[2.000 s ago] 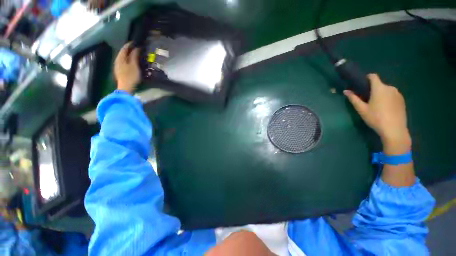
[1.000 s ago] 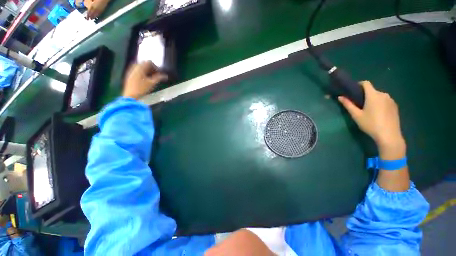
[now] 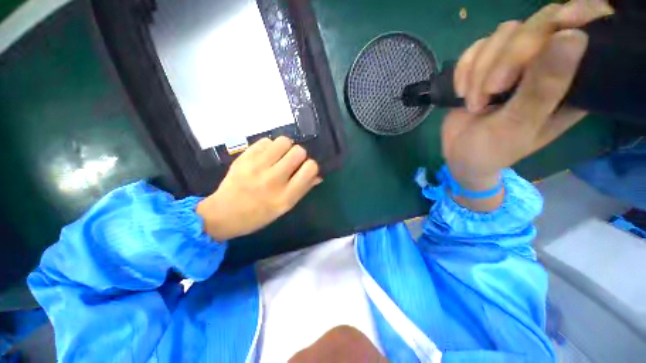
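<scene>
A device unit (image 3: 223,67) with a glaring silver-white centre lies in a thick-rimmed black tray (image 3: 329,106) on the green mat at the left. My left hand (image 3: 262,186) rests with curled fingers on the unit's and tray's near edge; whether it grips anything is unclear. My right hand (image 3: 513,88) is wrapped around the black electric screwdriver (image 3: 446,86). Its nose is over the round grey screw dish (image 3: 386,74), right of the tray. The bit's tip and any screw on it cannot be made out.
The green bench mat (image 3: 368,188) lies under the tray and dish. A pale edge strip (image 3: 28,21) shows at the upper left. A small yellowish speck (image 3: 463,13) lies above the dish. A grey-white surface (image 3: 602,262) is at the lower right.
The view has shifted. A tray with a unit now lies in front of me, and my left hand has come to its near edge. My right hand has brought the screwdriver's nose over the dish.
</scene>
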